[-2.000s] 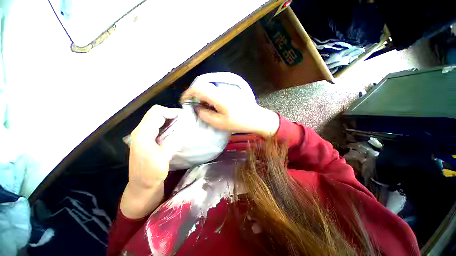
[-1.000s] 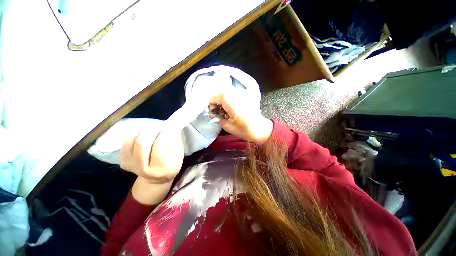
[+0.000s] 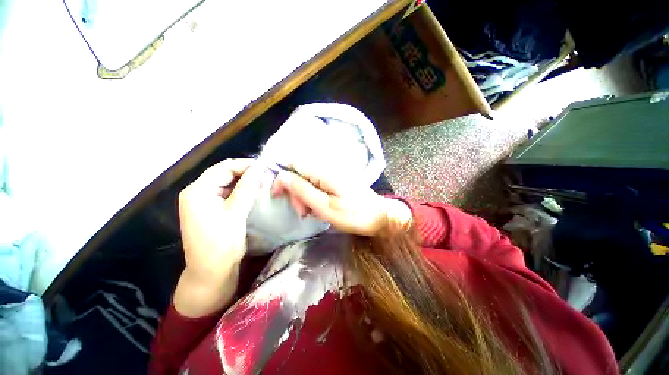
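A white, inside-out sleeve (image 3: 312, 139) is held over my lap in front of the table edge, its round open end facing up and away. My left hand (image 3: 216, 220) pinches the sleeve's near-left part between thumb and fingers. My right hand (image 3: 330, 201) is at the same spot, fingertips close to the left ones, on a narrow seam or edge. Whether a small tool is in the right fingers is hidden.
A white table (image 3: 147, 124) with a wooden edge lies at the upper left. A brown cardboard box (image 3: 418, 73) holding dark and white pieces stands beyond. Dark panels with white edges (image 3: 110, 315) lie below left. A green-grey panel (image 3: 601, 135) is at the right.
My left hand has moved back up beside my right hand, and the sleeve part stretched to the left a second ago is gathered in. My right hand has turned flatter, its fingers pointing left.
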